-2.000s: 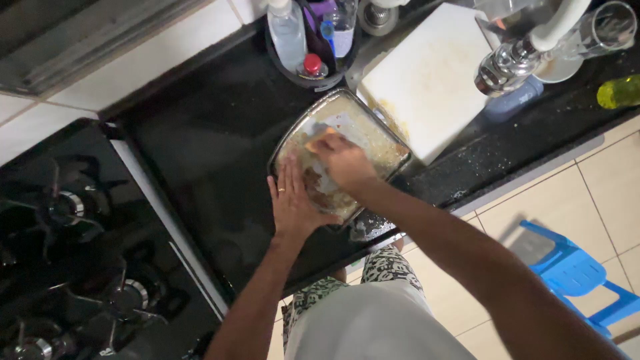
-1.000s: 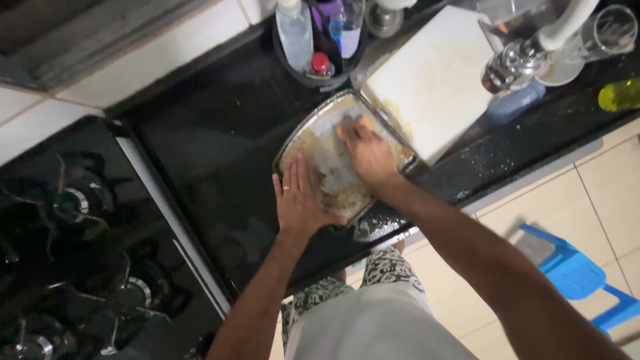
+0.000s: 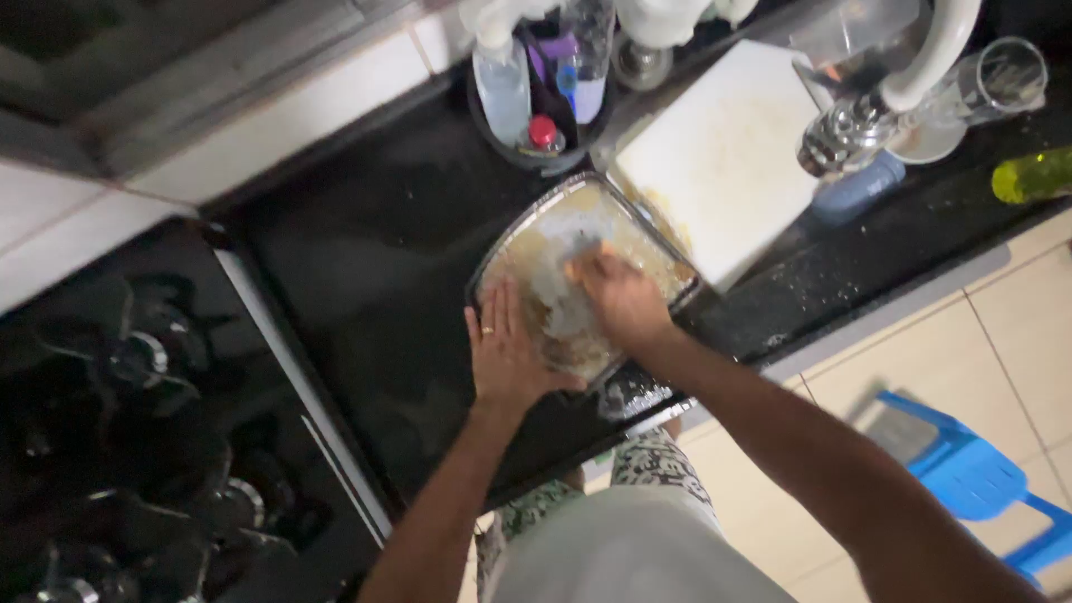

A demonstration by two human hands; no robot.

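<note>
A dirty tray or shelf with a curved edge and a dark rim (image 3: 536, 209) lies on the black stone counter (image 3: 377, 226), with brownish residue and wet, greyish patches on its surface. My left hand (image 3: 507, 356) rests flat on its lower left part, fingers a little apart, a ring on one finger. My right hand (image 3: 624, 297) is over the middle of the tray, its fingers closed on a small orange-and-dark thing, probably a sponge (image 3: 586, 261), blurred and largely hidden by the fingers. A soiled white board (image 3: 720, 151) lies against the tray's upper right side.
A dark caddy (image 3: 548, 163) with bottles stands behind the tray. The chrome faucet (image 3: 846, 138), a clear glass (image 3: 1012, 75) and a yellow-green bottle (image 3: 1030, 177) are at right. A black gas cooktop (image 3: 276, 427) lies at left. On the tiled floor stands a blue plastic stool (image 3: 971, 477).
My right hand has shifted a little over the tray, still gripping the small orange-and-dark thing. My left hand stays on the tray's left part.
</note>
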